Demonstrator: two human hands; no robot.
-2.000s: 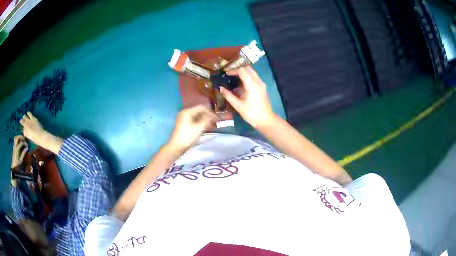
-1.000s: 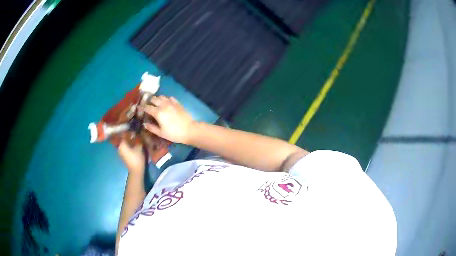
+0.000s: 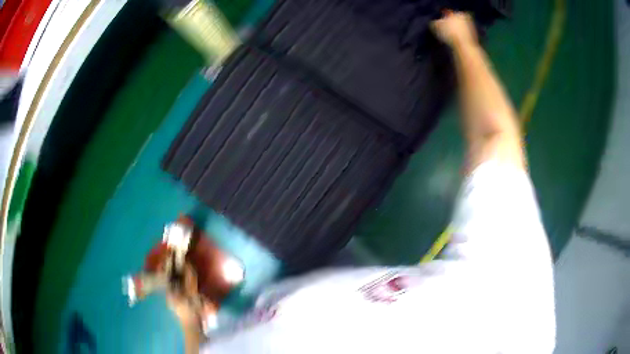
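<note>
The three-armed fixture lies on its orange-brown base plate at the lower left, blurred. My left hand is at the fixture's hub, partly cut off from clear view by blur; I cannot tell whether its fingers grip anything. My right hand is stretched out to the far end of the black ribbed trays, over dark parts at the top. Its fingers point down among these parts, and whether they hold one is not clear.
A black ribbed tray lies between the fixture and my right hand, with another tray section beyond it. A pale object stands at the trays' far left side. Loose black parts lie at the bottom left on the teal surface.
The view has turned right. My right hand has left the fixture and moved far out over the trays. My left hand has stayed at the fixture.
</note>
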